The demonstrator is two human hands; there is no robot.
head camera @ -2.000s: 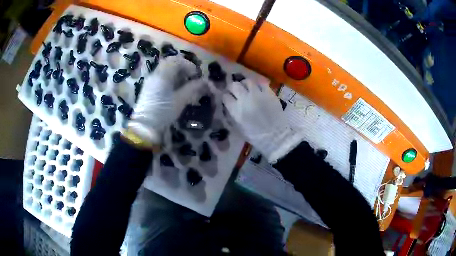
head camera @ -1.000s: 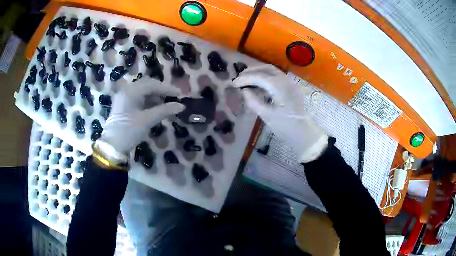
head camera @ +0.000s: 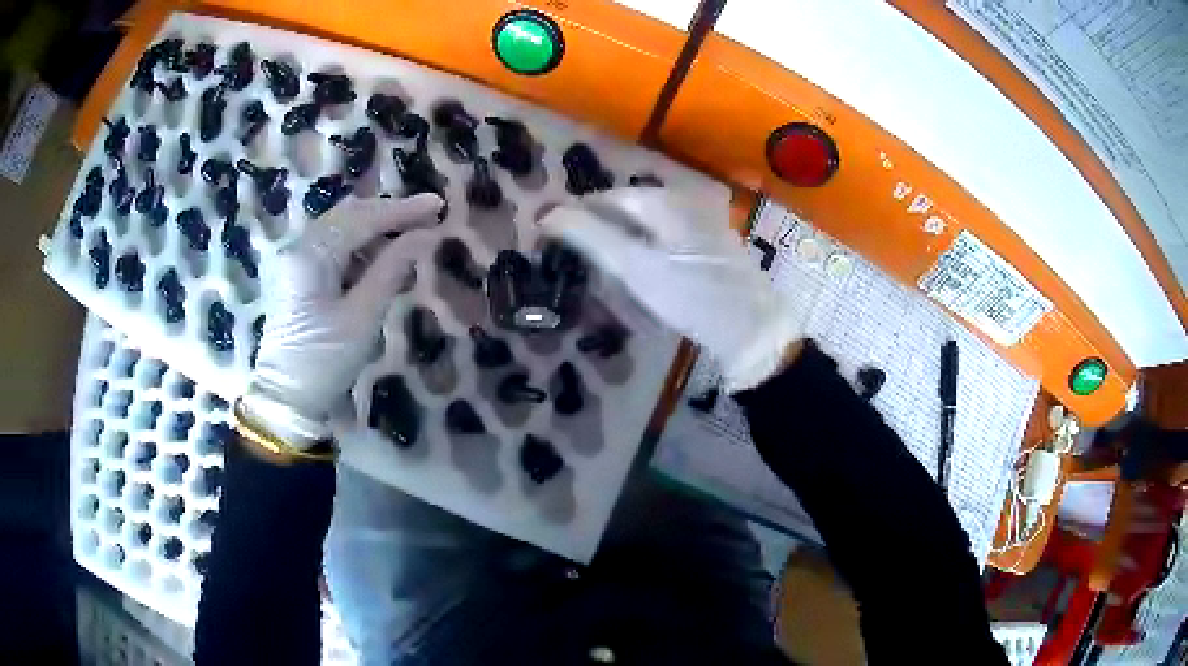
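Note:
The white foam tray [head camera: 573, 514] lies in front of me with rows of small black earbuds [head camera: 539, 458]. A larger black holder block [head camera: 532, 299] with a small bright mark sits on its right part. My left hand [head camera: 319, 312], white-gloved, is left of the block, over the tray, with fingers apart and nothing seen in it. My right hand [head camera: 697, 280], also gloved, is at the block's upper right. Its fingertips are just above a black piece at the block; whether they grip it is hidden.
An orange ledge behind the tray bears green [head camera: 528, 43] and red [head camera: 801, 155] buttons. At right lie a gridded sheet [head camera: 899, 442], a black marker [head camera: 947, 414], loose black pieces and a white cable [head camera: 1038, 484]. Another foam tray [head camera: 137, 455] is lower left.
My left hand has drawn back left from the block and opened. My right hand has moved left and down to the block, after holding a thin dark piece right of it one second ago.

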